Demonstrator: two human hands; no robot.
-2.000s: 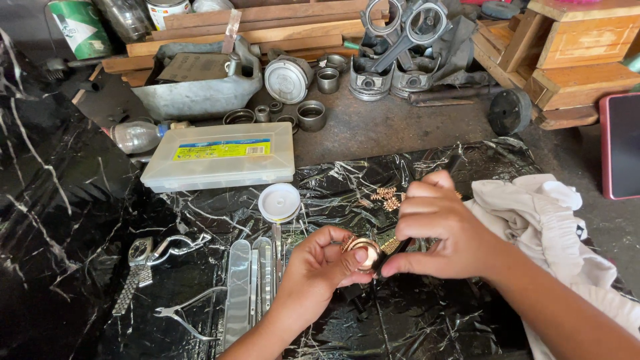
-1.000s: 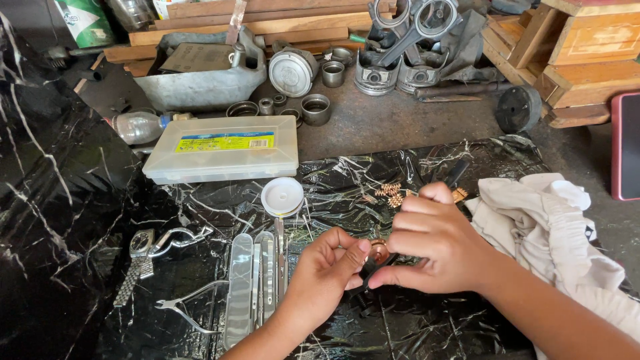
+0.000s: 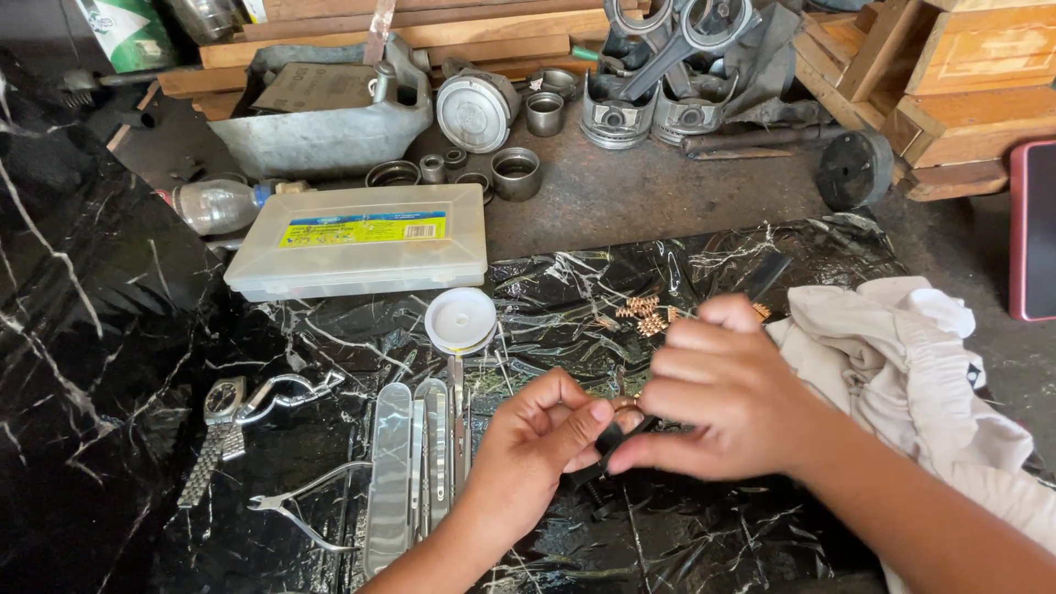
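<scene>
My left hand (image 3: 544, 445) pinches a gold-coloured watch (image 3: 625, 406) between thumb and fingers; most of the watch is hidden. Against it my right hand (image 3: 718, 396) grips a black tool (image 3: 609, 441), its kind unclear, which shows between the two hands. Behind the right hand lie gold-coloured bracelet links (image 3: 643, 313). Left of my hands are a clear case (image 3: 388, 478) with slim metal tools, a round white lid or dish (image 3: 460, 320), silver nippers (image 3: 301, 503) and a silver wristwatch (image 3: 216, 412) with a metal band.
A translucent plastic box (image 3: 363, 264) sits beyond the tools. Farther back are a metal pan (image 3: 322, 140), pistons with connecting rods (image 3: 615, 115) and metal rings (image 3: 516, 173). At right lie a cream cloth (image 3: 883, 355), a black round part (image 3: 854, 169), wooden boxes (image 3: 973, 124) and a phone (image 3: 1019, 231).
Two seconds ago the gold watch's round face or back showed plainly between my hands; now my fingers and the black tool cover most of it. Both hands stay close together.
</scene>
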